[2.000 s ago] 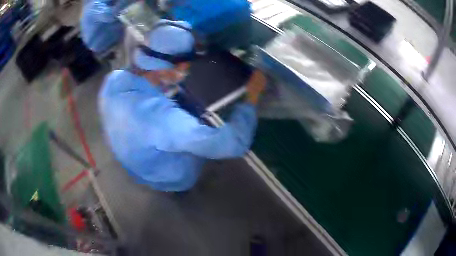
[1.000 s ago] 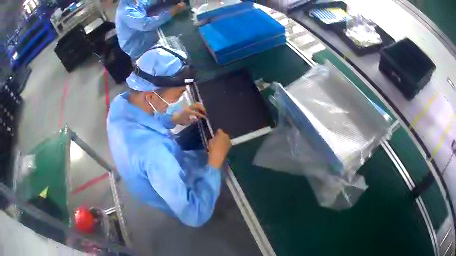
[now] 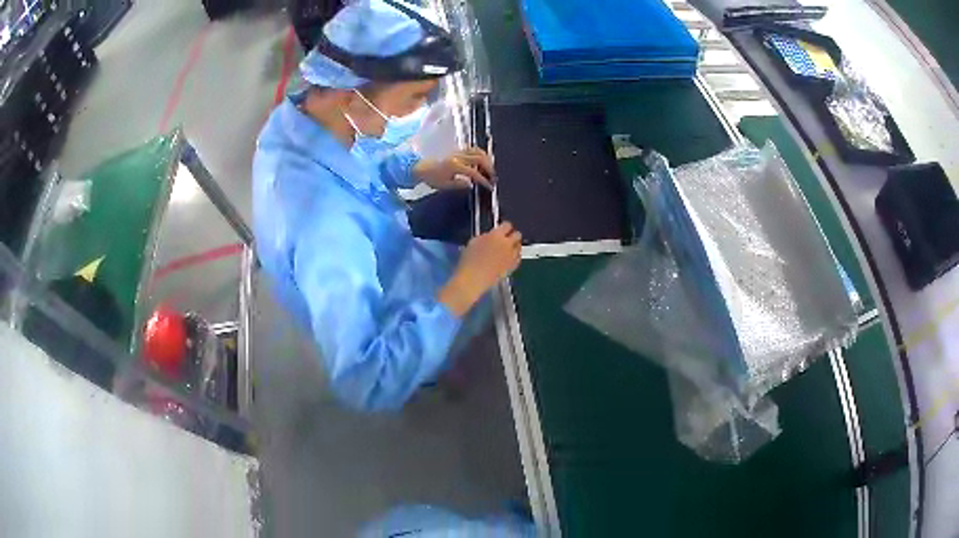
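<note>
Neither of my hands is in view. A black-faced panel [image 3: 557, 173] with a silver front edge lies on the green bench [image 3: 589, 420]. Another person in a blue smock and cap [image 3: 347, 252] sits before it with both hands at its near-side edge. To its right, a bubble wrap bag [image 3: 778, 263] covers a panel with a blue edge, and its loose clear end hangs down over the bench top. Blue-edged panels [image 3: 610, 37] lie stacked behind the black-faced panel.
A small black parts bin [image 3: 920, 226] and a black parts tray [image 3: 852, 105] stand on the white upper shelf. A green-topped cart [image 3: 116, 226] with a red item [image 3: 165, 338] is at left. Blue fabric [image 3: 447, 522] shows at the bottom edge.
The view has turned and shifted, so the bench things sit further right and the rear people are out of view. Blue fabric has come in at the bottom edge. The person's hands stay at the panel edge.
</note>
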